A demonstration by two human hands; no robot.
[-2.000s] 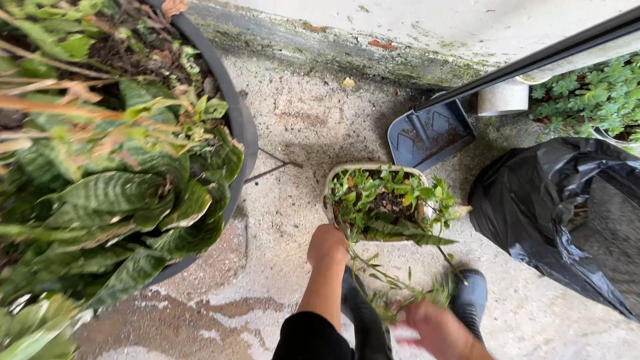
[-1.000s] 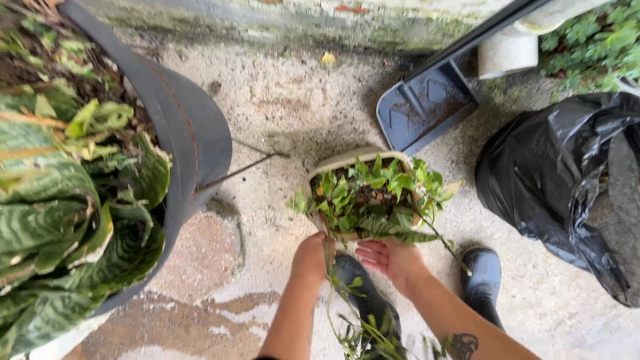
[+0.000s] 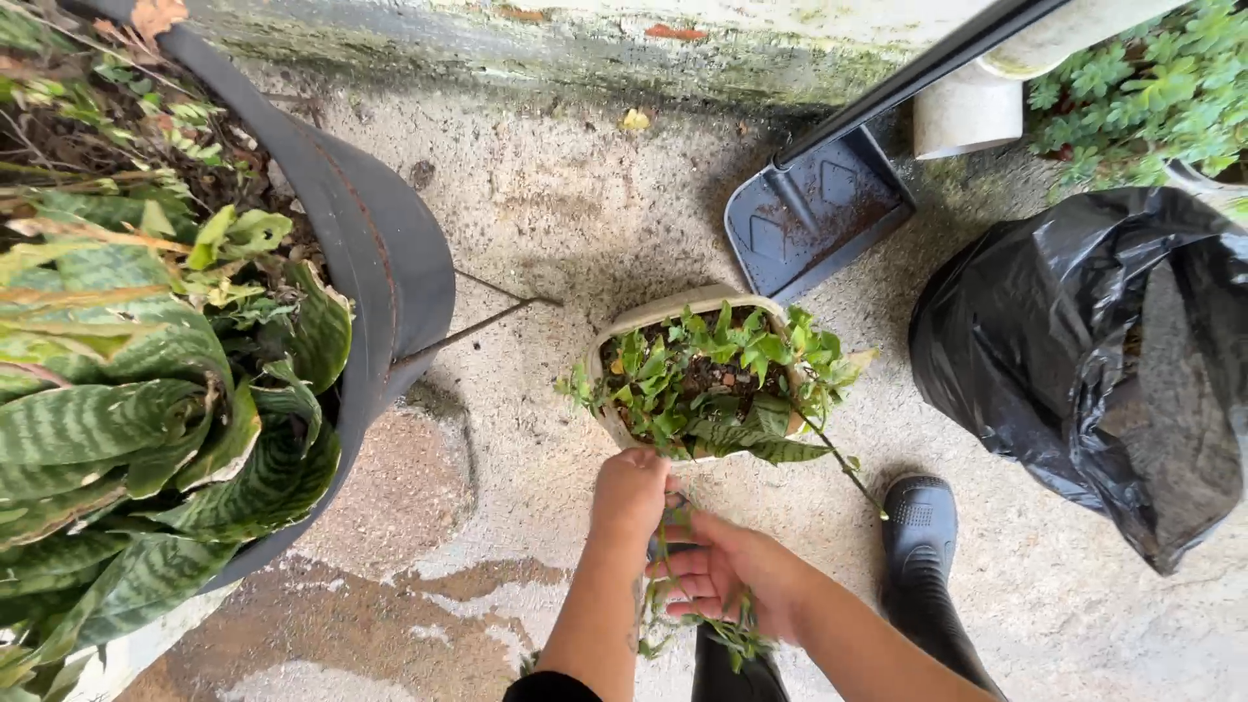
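Observation:
An oblong pale planter (image 3: 651, 312) stands on the concrete, filled with dark soil and a leafy green trailing plant (image 3: 663, 380). One banded leaf (image 3: 770, 447) lies over its near edge, and a thin stem reaches down to the right. My left hand (image 3: 634, 492) is closed at the planter's near rim, on the upper end of trailing stems. Below and right of it, my right hand (image 3: 717, 575) has its fingers spread beside the hanging stems (image 3: 736, 634); whether it touches them is unclear.
A large dark pot (image 3: 409, 263) with snake plants stands left, a twig jutting from it. Behind the planter lies a black long-handled dustpan (image 3: 819, 210) holding dirt. A black plastic bag (image 3: 1033, 322) is at right. Black rubber boots (image 3: 919, 526) are below. A stained wall (image 3: 546, 49) runs behind.
My right hand was down among the trailing stems, then rose to the planter's near rim, and is now lower again, beside the stems. My left hand stays at the rim.

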